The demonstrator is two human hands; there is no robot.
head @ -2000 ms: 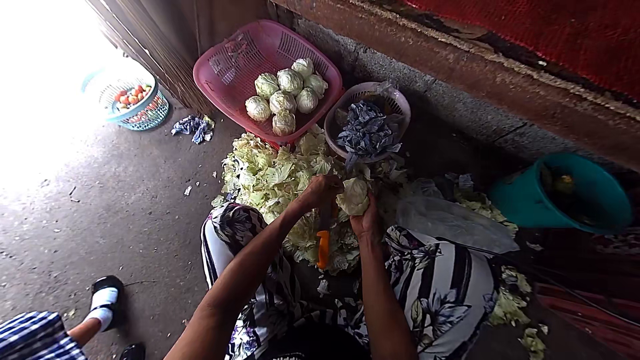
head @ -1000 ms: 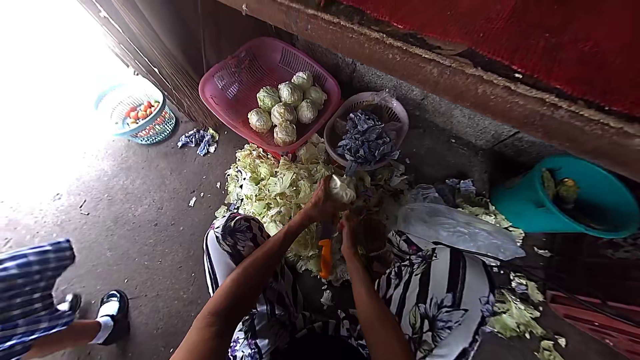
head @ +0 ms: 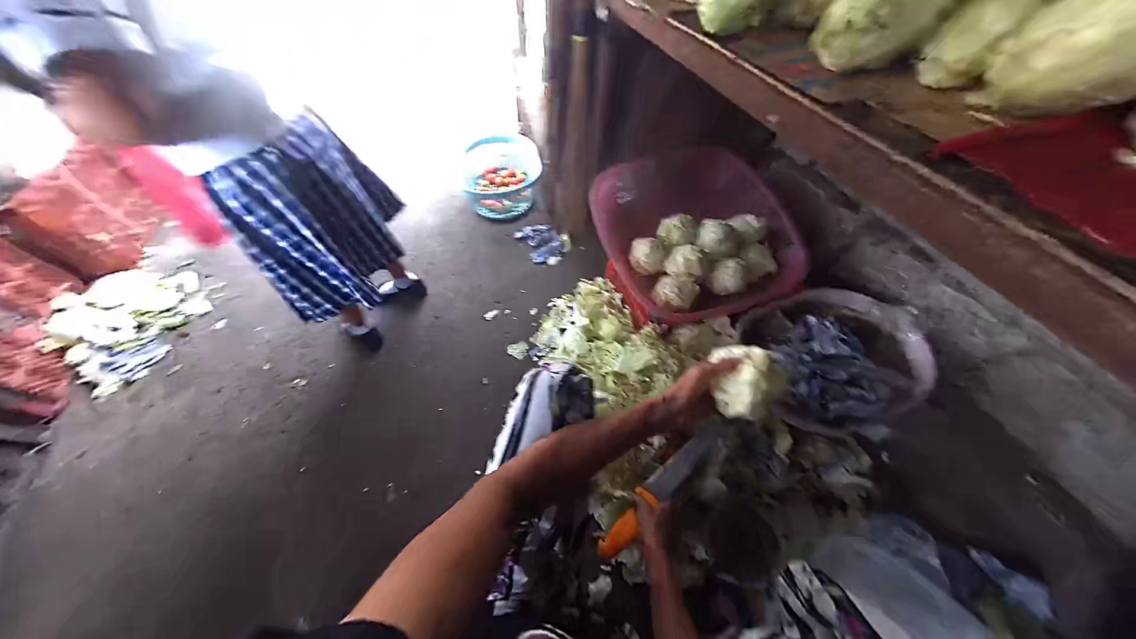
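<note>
My left hand [head: 697, 395] holds a trimmed head of cabbage [head: 745, 383] just in front of the pale basin. Below it, my right hand [head: 658, 524] is at the orange handle of a knife [head: 623, 532] and appears closed on it; blur hides the fingers. The wide blade points up and to the right, under the cabbage. Loose cabbage leaves [head: 612, 342] are heaped around both hands. Several trimmed cabbages [head: 714, 237] lie in a pink plastic basket [head: 608, 209] beyond the heap.
A pale basin [head: 919, 355] holds crumpled dark plastic. Clear plastic [head: 887, 577] lies at lower right. Cabbages rest on a wooden shelf [head: 887, 160] above. A blue basket [head: 504, 146] holds tomatoes. At left, a person in a checked skirt [head: 302, 213] bends near leaf scraps [head: 124, 306].
The view has swung left and up. The cabbage, beside my right hand two seconds ago, is in my left hand, and my right hand is lower, at the knife handle.
</note>
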